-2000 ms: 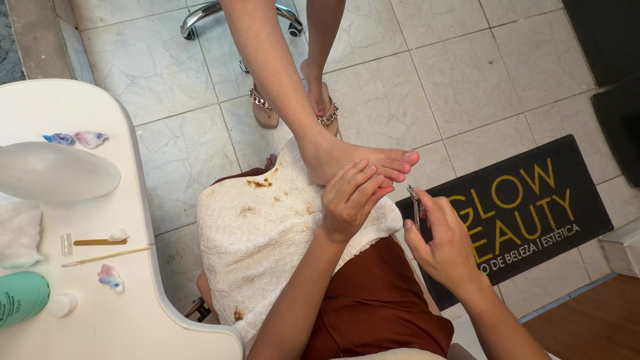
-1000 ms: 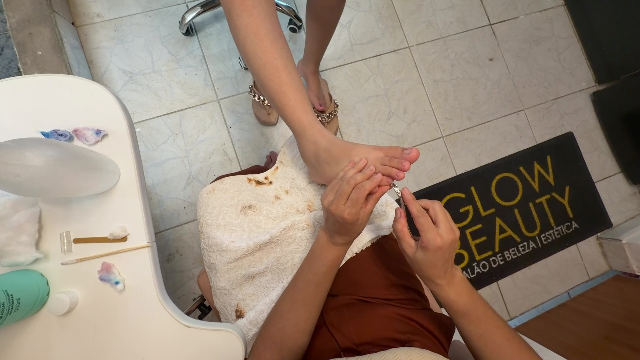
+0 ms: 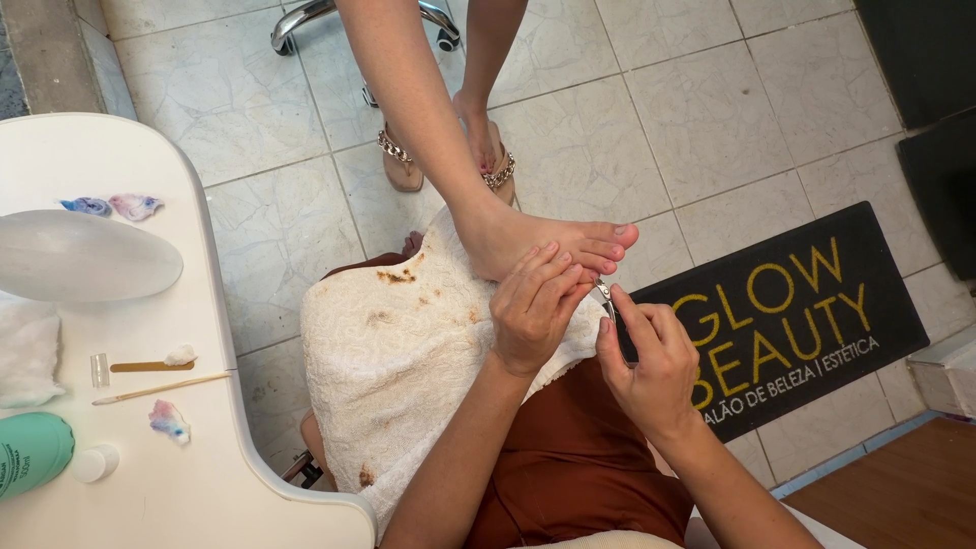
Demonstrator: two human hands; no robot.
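Observation:
Another person's bare foot (image 3: 518, 240) rests on a stained white towel (image 3: 381, 351) over my lap, its toes pointing right. My left hand (image 3: 537, 305) holds the outer side of the foot near the small toes. Between the thumb and fingers of my right hand (image 3: 648, 351) is a metal cuticle nipper (image 3: 605, 296), its jaws at the smallest toes. Whether the jaws touch the skin cannot be told. Part of the nipper's handles is hidden by my fingers.
On the white table (image 3: 305, 507) at left lie stained cotton pieces (image 3: 136, 206), a wooden stick (image 3: 160, 387), a small file (image 3: 152, 367), a white cap (image 3: 95, 463) and a green bottle (image 3: 34, 454). Sandals (image 3: 400, 164), a chair base (image 3: 305, 19) and a black mat (image 3: 888, 297) are on the tiled floor.
My right hand was a little apart from the foot two seconds ago; it has brought the nipper up to the small toes. My left hand stays on the foot.

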